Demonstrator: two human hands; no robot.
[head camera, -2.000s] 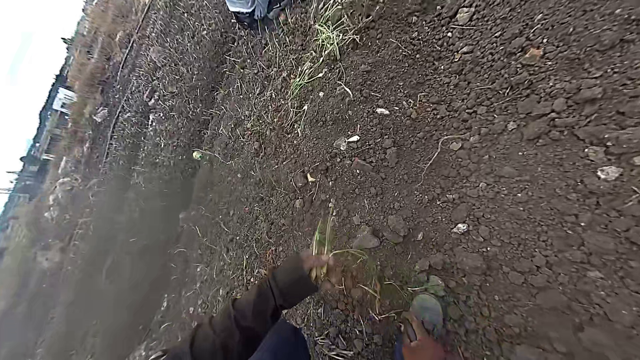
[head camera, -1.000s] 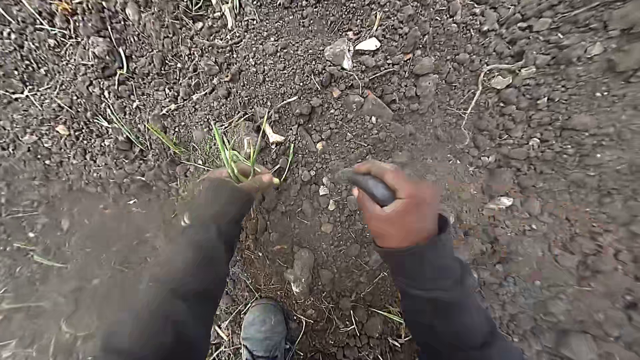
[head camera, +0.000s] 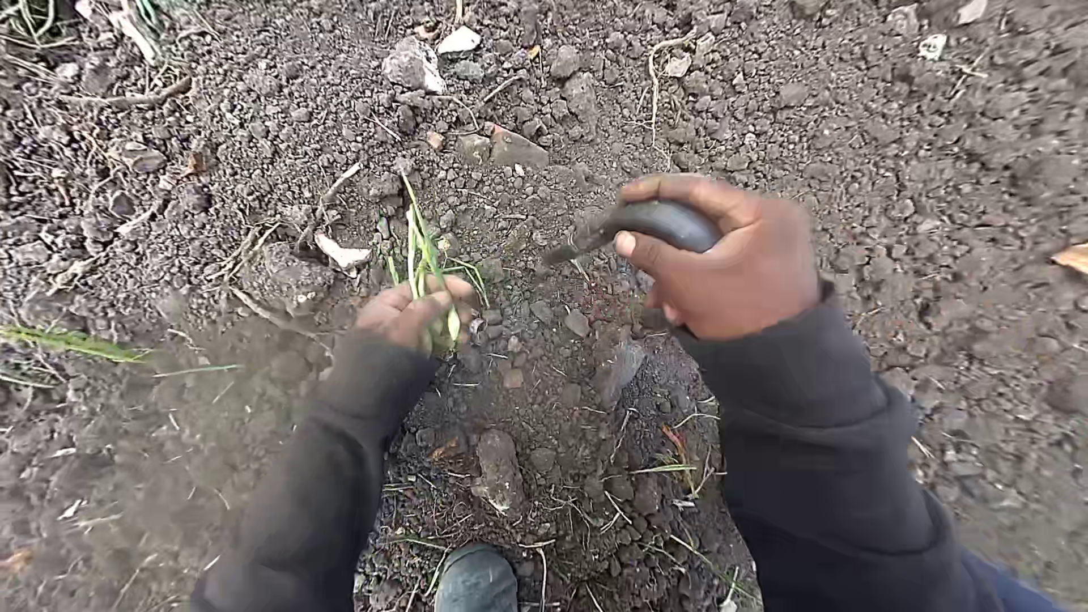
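Note:
My left hand (head camera: 416, 316) grips a small bunch of green grass-like stems (head camera: 422, 246) low over the soil, at the left of centre. To its right, my right hand (head camera: 731, 263) is closed around the dark, rounded handle of a hand tool (head camera: 667, 223). The tool's narrow, dark end points left and down toward the loose soil (head camera: 544, 357) between my hands. Motion blurs that end, so its exact kind and whether it touches the ground cannot be told.
Clods and stones cover the ground, among them a pale stone (head camera: 412, 65) and a reddish-brown stone (head camera: 518, 149). Dry roots (head camera: 323, 200) lie beyond my left hand. An oblong clod (head camera: 499, 467) sits just ahead of a dark shoe (head camera: 476, 580). A green leaf (head camera: 72, 342) lies far left.
Two seconds ago the view was tilted and took in more of the field. Since one second ago, both hands have kept their holds, on the stems and on the tool.

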